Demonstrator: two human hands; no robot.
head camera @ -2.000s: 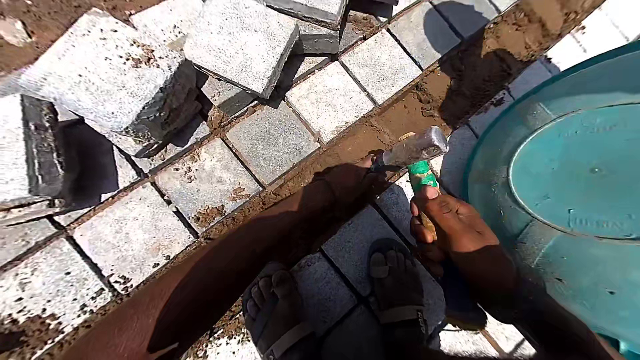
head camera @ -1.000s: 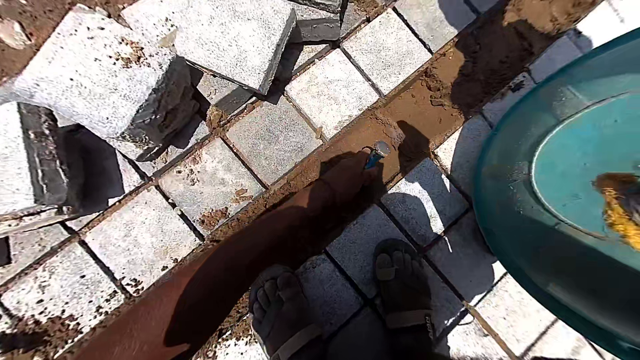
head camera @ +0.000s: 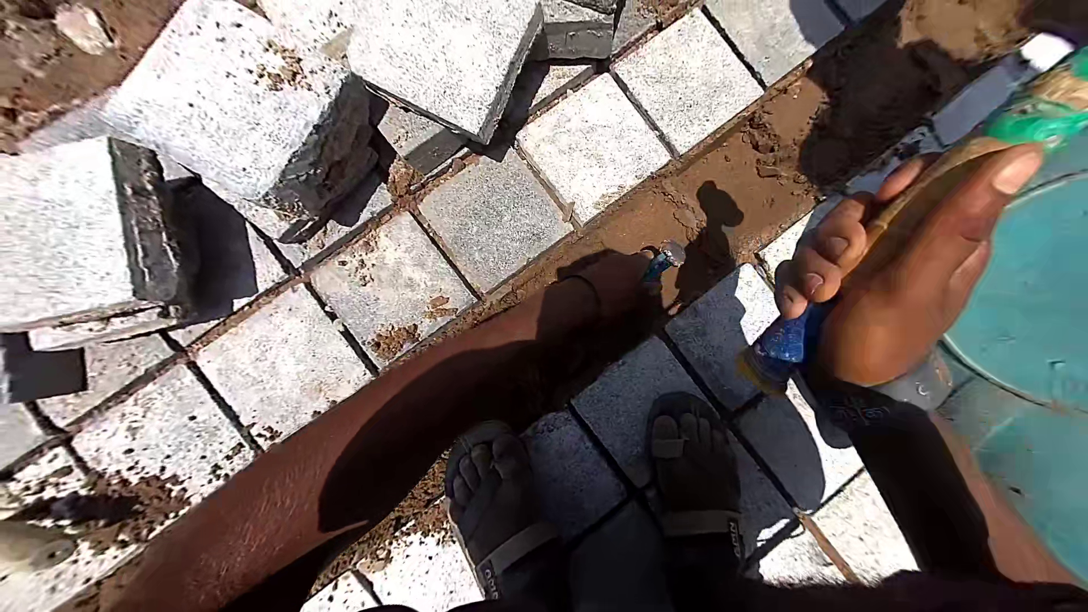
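Observation:
In the trench of damp soil, my left hand [head camera: 614, 285] is low down, closed around a small tool with a blue handle [head camera: 658, 266] and a rounded metal end; the rest of that tool is hidden. My right hand [head camera: 901, 289] is raised at the right, gripping the wooden handle [head camera: 935, 180] of a hammer. Green wrapping [head camera: 1033, 123] covers the handle toward the top right, and its lower end is blue [head camera: 780, 342]. The hammer's head does not show. Square grey paving blocks [head camera: 495, 219] line both sides of the trench [head camera: 722, 200].
Loose stone blocks [head camera: 229, 106] are piled at the upper left, some tilted over the laid row. A teal plastic tub [head camera: 1020, 314] takes up the right edge. My sandalled feet [head camera: 695, 459] stand on paving at the bottom, and crumbs of soil lie on several blocks.
Two seconds ago the hammer's metal head was over the trench near my left hand. The hammer and my right hand have since swung up and right. My left hand stays low in the trench.

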